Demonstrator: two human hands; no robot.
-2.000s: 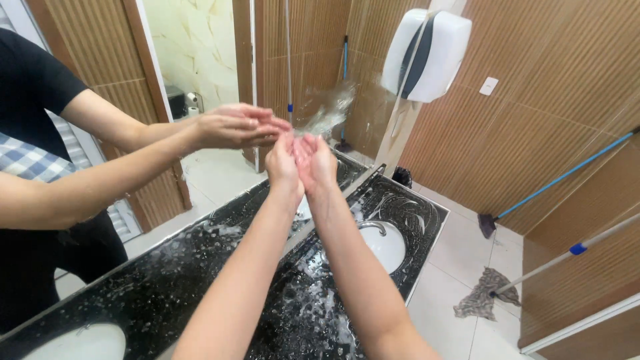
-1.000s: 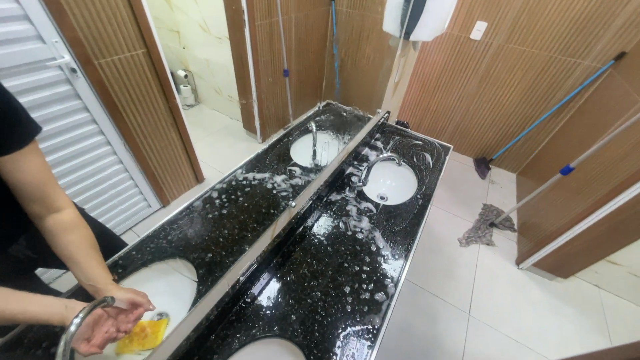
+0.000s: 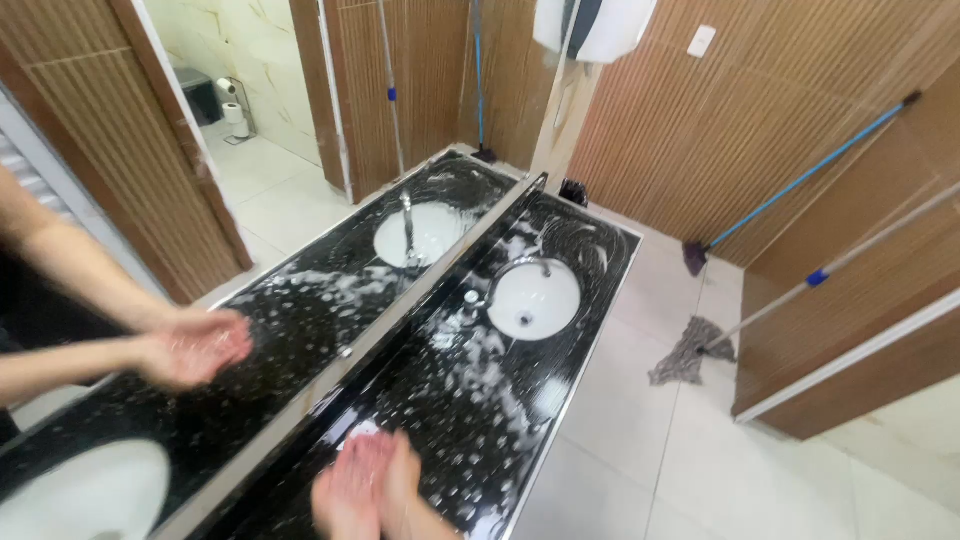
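My left hand [image 3: 349, 480] and my right hand [image 3: 403, 472] are cupped side by side, palms up, low over the wet black granite countertop [image 3: 480, 442]. Their skin glistens; whether water lies in them cannot be told through the blur. White suds and drops cover the counter up to a round white sink [image 3: 535, 300] with a metal faucet [image 3: 544, 268]. On the left, a wall mirror [image 3: 300, 330] shows the same cupped hands, the counter and its sinks in reflection.
Tiled floor runs along the counter's right side. A grey mop [image 3: 686, 356] and a blue-handled broom [image 3: 795, 180] lean against the wood-slatted walls. A white dispenser [image 3: 611, 30] hangs on the far wall, and a black bin [image 3: 574, 191] stands beyond the counter.
Two seconds ago my hands were together, raised near the mirror with water splashing from them; now they are low over the counter. The view has swung down and back.
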